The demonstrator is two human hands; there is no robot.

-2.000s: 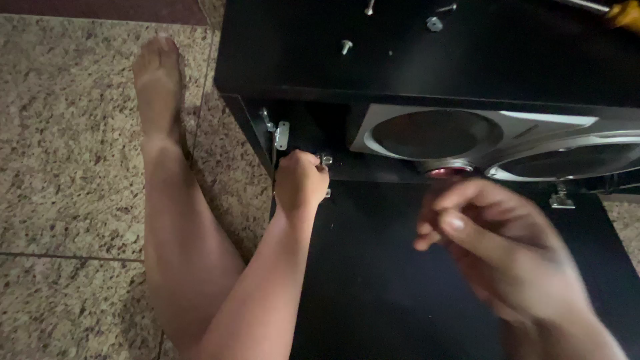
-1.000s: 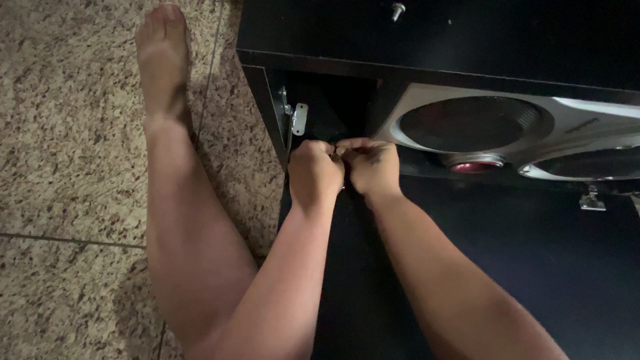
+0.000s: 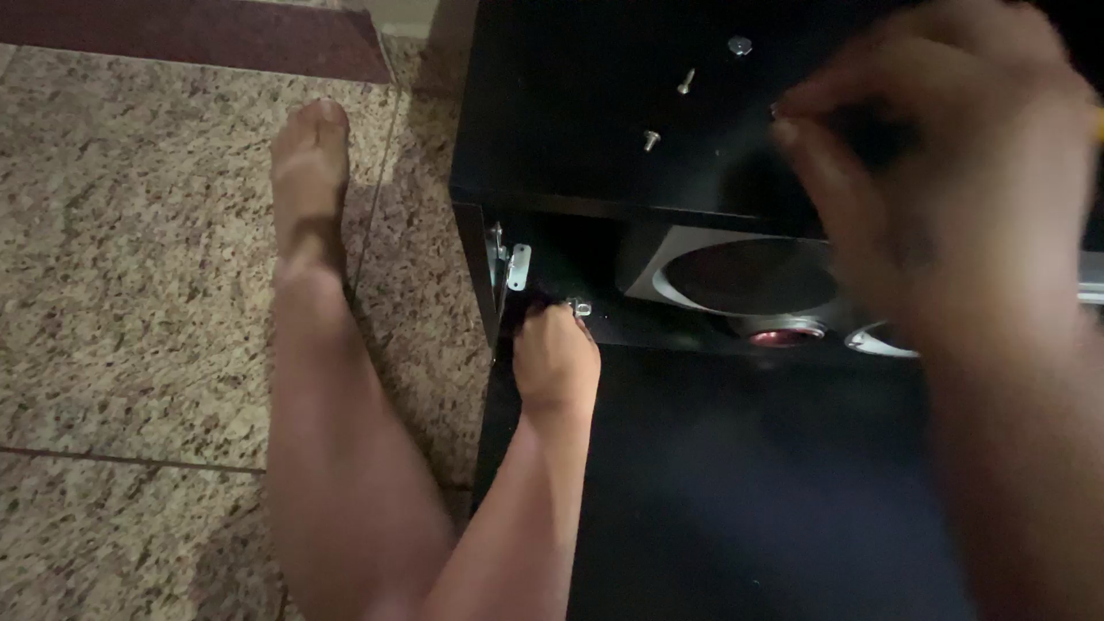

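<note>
My left hand (image 3: 559,355) is closed around a small metal hinge (image 3: 580,307) at the joint between the black cabinet (image 3: 552,164) and its lowered door panel (image 3: 742,483). Over the cabinet top, blurred, my right hand (image 3: 957,155) pinches a tiny dark piece between thumb and forefinger; what it is cannot be made out. Two screws, one (image 3: 651,141) nearer the front edge and one (image 3: 686,81) behind it, lie on the top with a round metal fitting (image 3: 740,46). A metal bracket (image 3: 518,267) is inside the cabinet's left end.
A speaker with a silver-rimmed cone (image 3: 750,276) and a red-centred round part (image 3: 787,335) fills the cabinet opening. My bare leg and foot (image 3: 312,172) rest on the speckled tile floor (image 3: 155,259) to the left. A bit of yellow shows at the right edge.
My right hand has left my left hand at the hinge and risen over the cabinet top. My left hand stays at the hinge. The view has shifted.
</note>
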